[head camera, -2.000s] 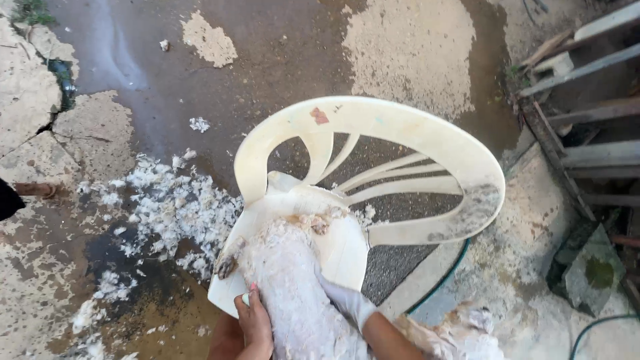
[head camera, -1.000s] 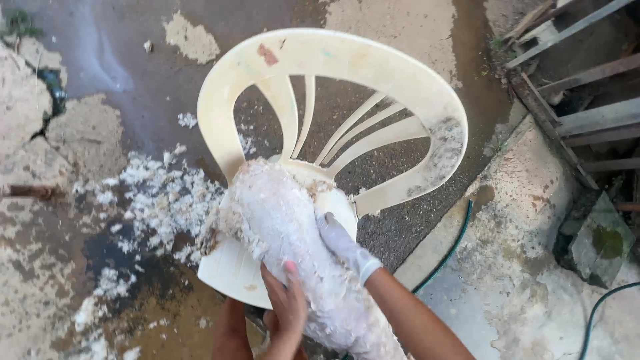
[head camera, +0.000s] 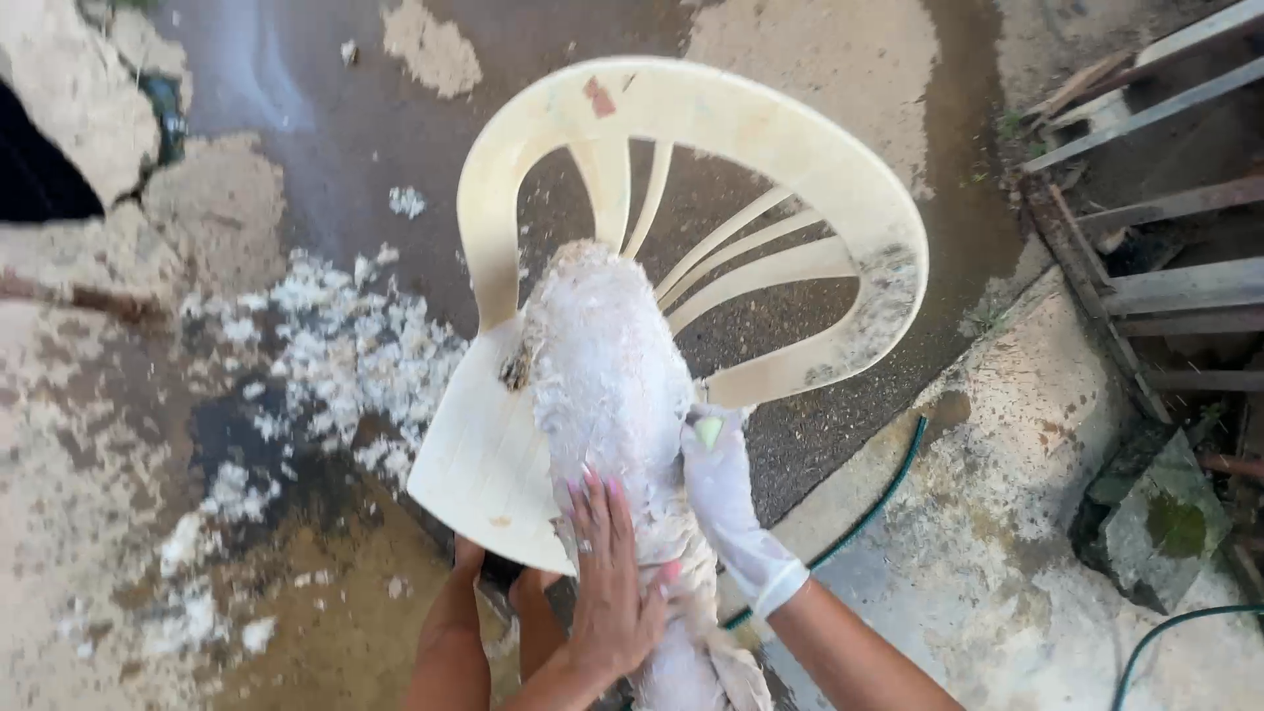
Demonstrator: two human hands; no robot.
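Observation:
A white-coated animal [head camera: 617,365], its kind not clear, lies lengthwise over a cream plastic armchair [head camera: 691,94]. A dark, matted part shows at its left side, above the chair seat [head camera: 484,444]. My bare left hand [head camera: 607,578], with pink nails and a ring, rests flat on the animal's lower middle, holding nothing. In a thin white glove, my right hand [head camera: 721,484] has its fingers curled against the animal's right side. A small pale green patch shows at those fingers; whether it is a held thing cannot be told. The animal's lower end leaves the frame.
White tufts [head camera: 346,355] are scattered over the wet, cracked ground left of the chair. A green hose [head camera: 879,504] runs along the concrete at right. Weathered slats [head camera: 1185,286] and a broken slab [head camera: 1165,523] lie farther right. Bare legs [head camera: 454,632] show below the seat.
Two seconds ago the animal's paws showed on the seat; now its body lies farther up toward the backrest. My left hand has moved from its left edge onto its top.

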